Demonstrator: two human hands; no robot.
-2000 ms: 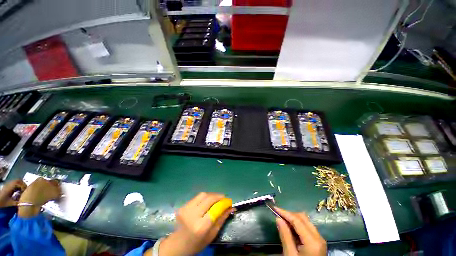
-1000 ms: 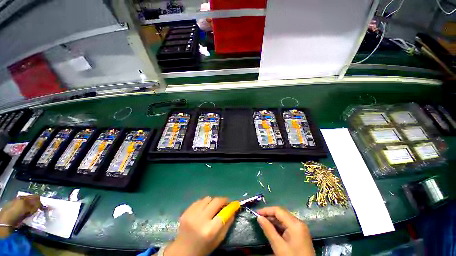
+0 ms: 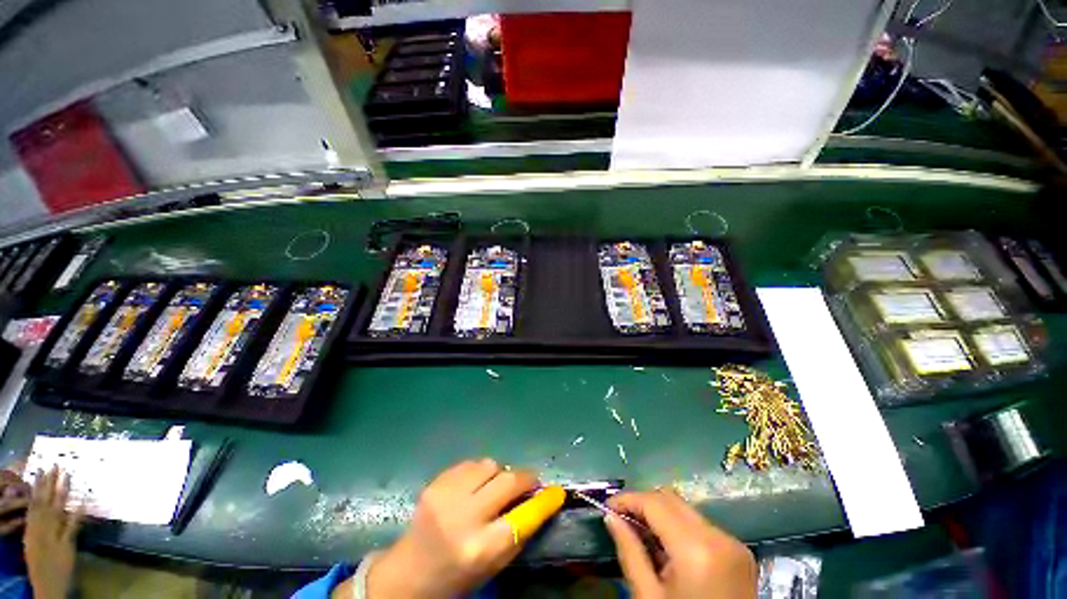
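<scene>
My left hand (image 3: 474, 529), with a yellow finger cot (image 3: 534, 515) on one finger, holds a phone assembly (image 3: 591, 484) seen nearly edge-on as a thin dark and pale strip. My right hand (image 3: 682, 544) is shut on a thin tool, seemingly tweezers (image 3: 632, 524), whose tip reaches the phone's near side beside the finger cot. The phone's lower part is hidden by my left fingers. The pile of flexes (image 3: 766, 421) lies right of my hands. Small pale liner scraps (image 3: 615, 415) lie behind my hands.
A phone tray (image 3: 562, 348) stands behind my hands, with phones on both sides of an empty slot. Another full phone tray (image 3: 176, 398) is left. A white paper strip (image 3: 840, 410) and clear blister tray (image 3: 936, 307) are right. A coworker's hands (image 3: 45, 521) rest by a paper sheet (image 3: 123, 477).
The phone has tilted, showing a thinner edge, and my hands have come closer together. The tool tip has moved left along the phone. The coworker's hand has shifted on the left.
</scene>
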